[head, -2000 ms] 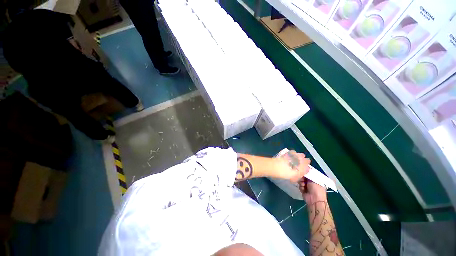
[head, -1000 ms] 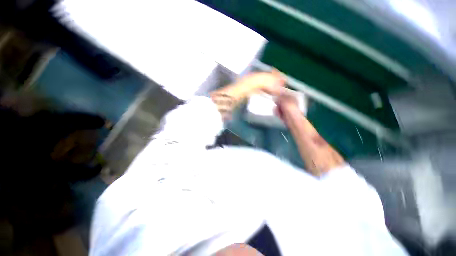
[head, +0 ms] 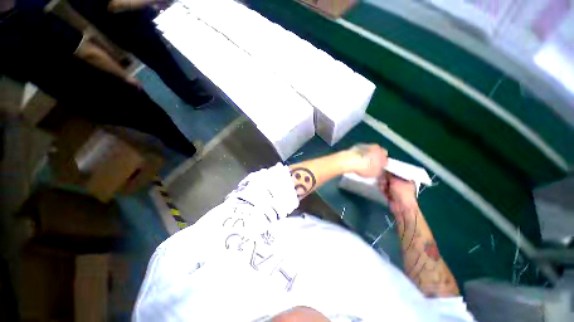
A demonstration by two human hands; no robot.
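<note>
A white carton (head: 410, 171) lies on the dark green bench, with its right end towards the bench's far rail and a thin flap at that end. My left hand (head: 370, 161) is on its upper side, fingers curled in. My right hand (head: 399, 190) grips its near side close to my left hand. The fingers of both hands are partly hidden and blurred. What is inside the carton cannot be seen.
Two long rows of closed white cartons (head: 296, 129) stand beyond my left forearm. Thin white slivers lie on the green bench (head: 484, 264). A raised shelf (head: 503, 75) is at upper right. People in dark clothes (head: 145, 113) and brown cartons (head: 110, 165) are at left.
The view swung right and partly back, with blur in between. Both hands stay at the carton. A person at left now shows a forearm, and grey shapes show at the right edge.
</note>
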